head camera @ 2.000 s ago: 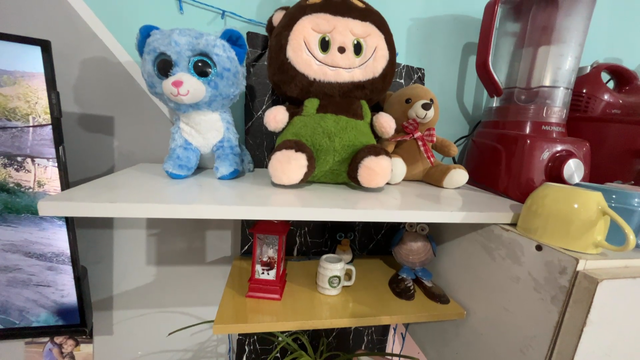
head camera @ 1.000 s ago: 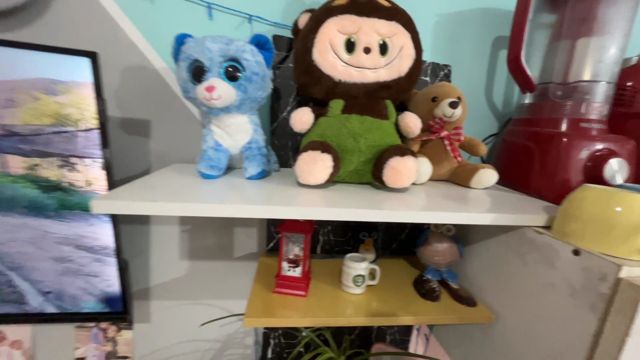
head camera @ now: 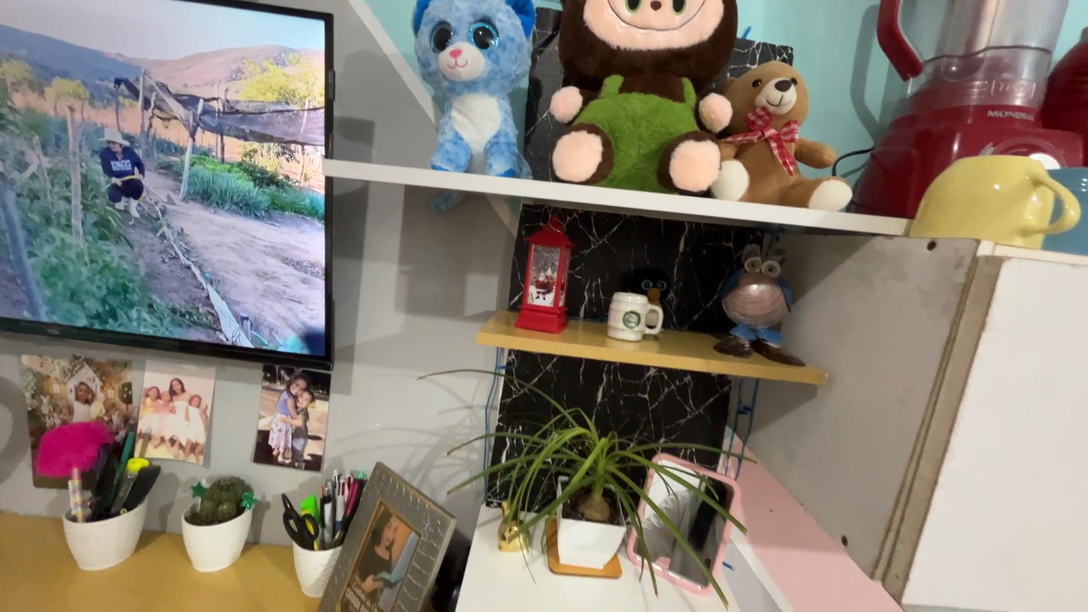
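Observation:
Neither of my hands shows in the head view. On the white upper shelf sit a blue plush cat, a brown plush figure in green overalls and a brown teddy bear with a checked bow. The yellow lower shelf holds a red lantern, a small white mug and a big-eyed bird figurine. Below stands a long-leaved plant in a square white pot, beside a pink-framed mirror.
A television hangs at left above pinned photos. Below are a cactus pot, pen pots and a tilted picture frame. At right, a yellow cup stands on a cabinet, near a red blender.
The view has swung down and left, bringing the desk items, the plant's pot and more of the television into sight. The television picture differs from before.

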